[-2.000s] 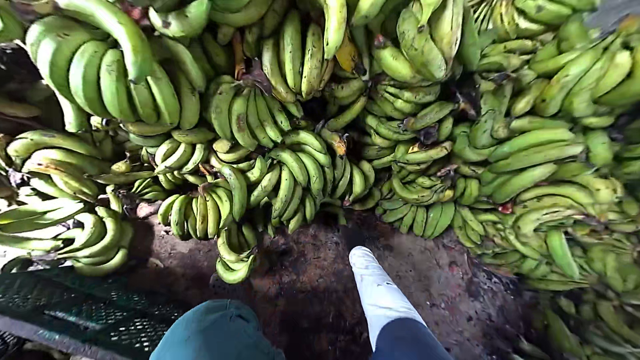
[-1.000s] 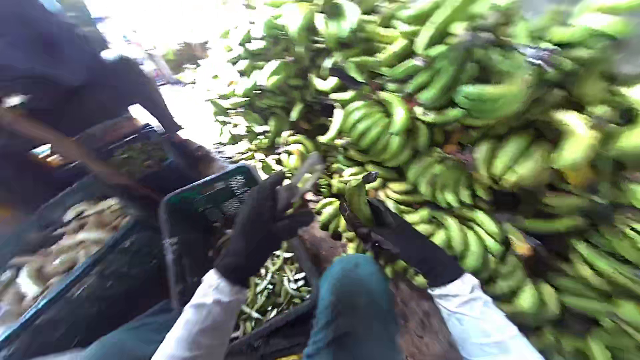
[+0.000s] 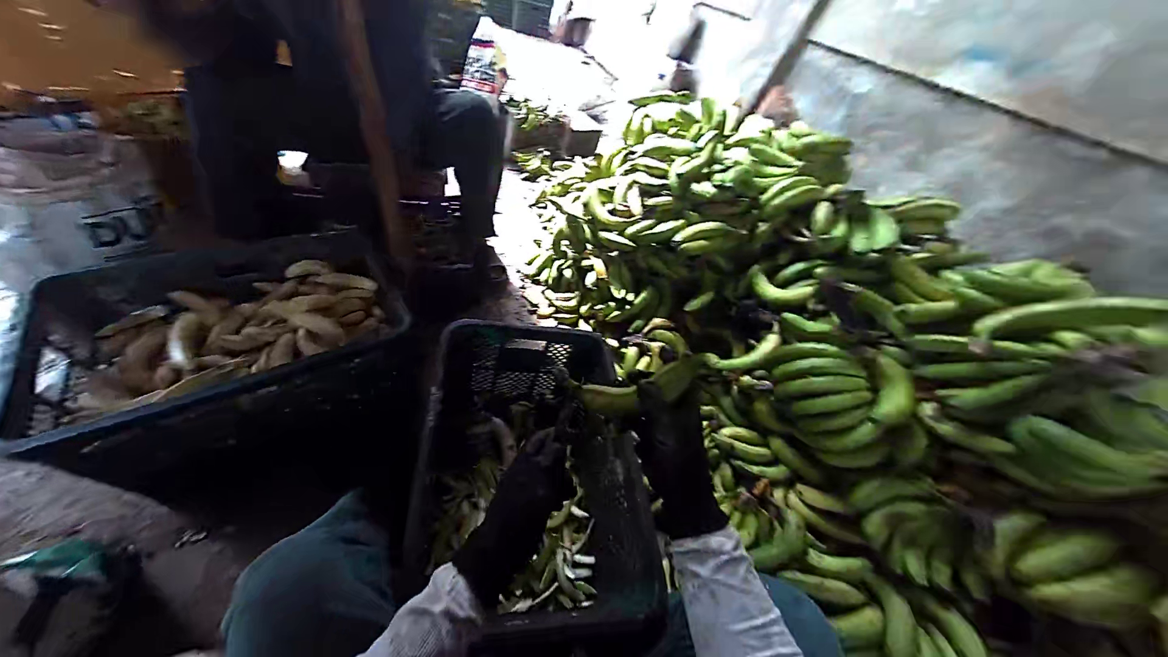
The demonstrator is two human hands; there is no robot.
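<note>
My right hand, in a black glove, grips a green plantain over a dark plastic crate. Against the plantain's left end is my left hand, also black-gloved; whether it holds a tool is too dark to tell. Plantain peels lie inside the crate below both hands. To the right rises a large heap of green plantains.
At the left stands a second dark crate holding peeled plantains. Behind it a person in dark clothes sits near an upright wooden pole. A grey wall or sheet backs the heap.
The view has swung from the heap toward the crates. Both hands, out of sight two seconds ago, are now close together at the plantain above the peel crate; one second ago they were farther apart.
</note>
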